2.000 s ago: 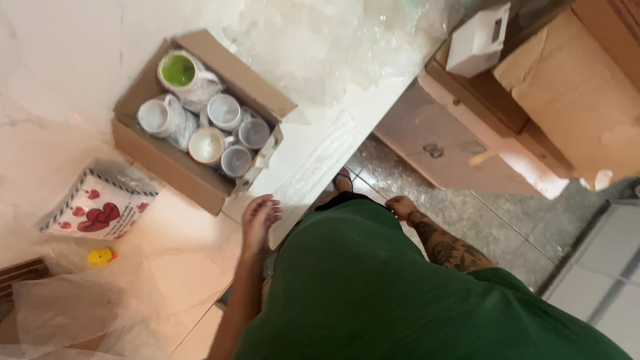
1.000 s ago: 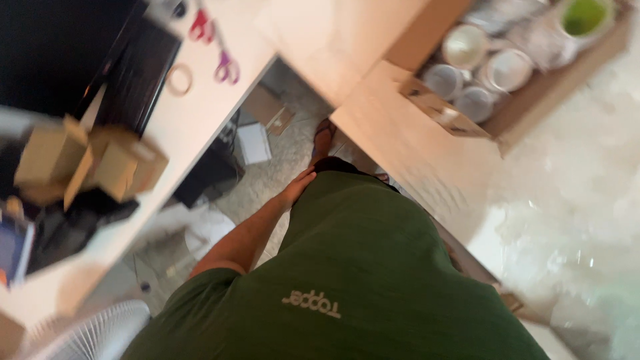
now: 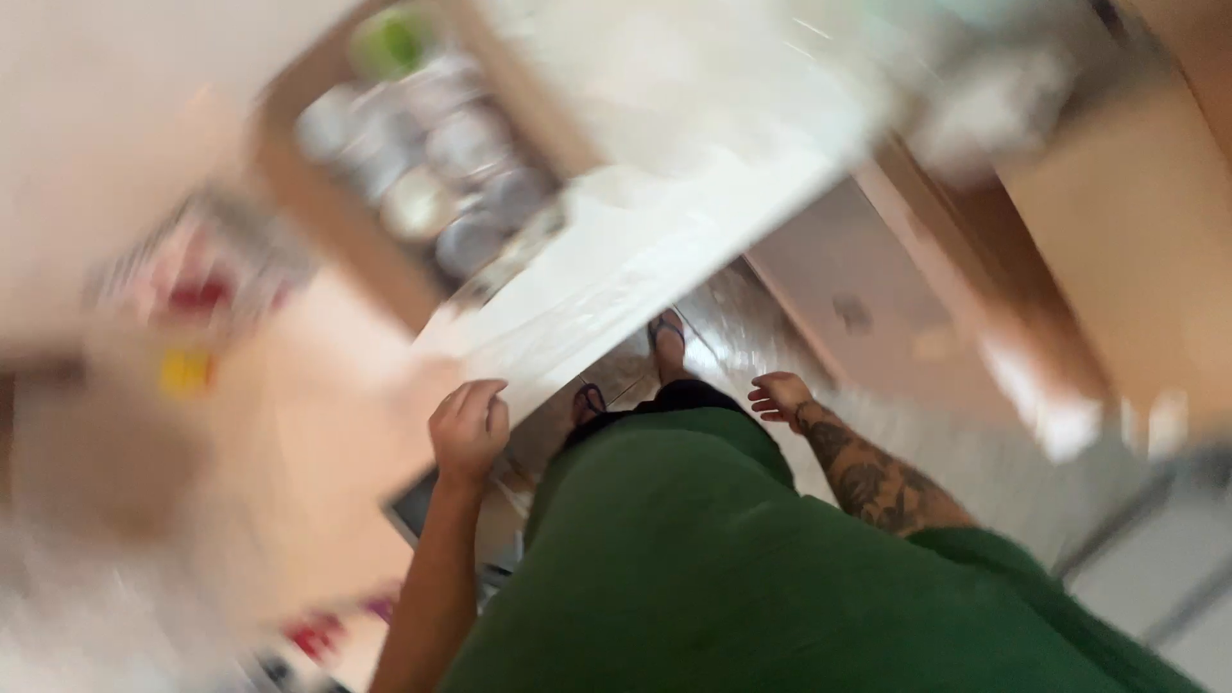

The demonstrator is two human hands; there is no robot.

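Note:
Beside the corner of the white table, my left hand has loosely bent fingers and nothing visible in it. My right hand, at the end of a tattooed forearm, hangs by my side over the floor, empty with its fingers apart. A cardboard box stands on the table beyond my left hand. Several wrapped mugs stand inside it, one with a green interior. Left of the box lies a blurred plastic-wrapped item with red shapes, and a small yellow object is near it.
Clear plastic wrapping lies beyond the box. Large cardboard boxes and a pale cabinet are at the right. Red-handled scissors lie at the lower left. My sandalled feet are on the tiled floor. Motion blurs much of the view.
The view has swung widely away and back, bringing the mug box to the left again. My right hand, out of sight one second ago, shows at my side.

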